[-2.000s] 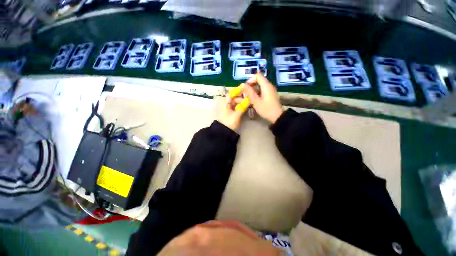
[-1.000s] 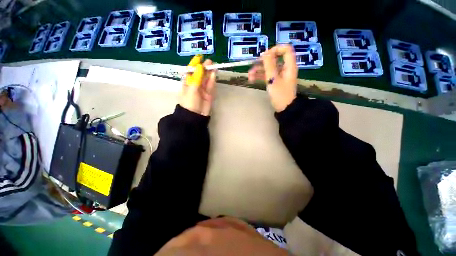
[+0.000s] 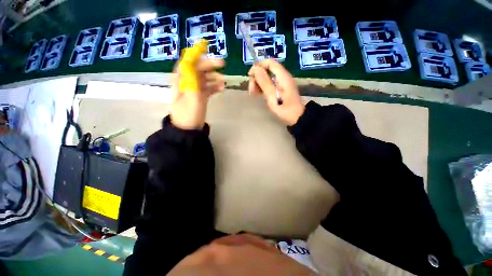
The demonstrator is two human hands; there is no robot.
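Observation:
My left hand, with yellow finger cots, is raised at the belt's near edge with its fingers spread; no object shows in it. My right hand holds a slim grey pen-like tool, which points up and left over a pair of housings. Its dark end shows below my fingers. The light-blue open housings with black and silver parts lie in pairs along the dark green belt. My left hand partly covers one housing.
A black box with a yellow label stands at left, with dark pliers behind it. A beige mat lies before me. A clear plastic bag is at right. A person's grey sleeve shows at far left.
My hands were together, then apart with the tool held level between them. Now my left hand has moved left, off the tool, and the tool in my right hand points up over the belt.

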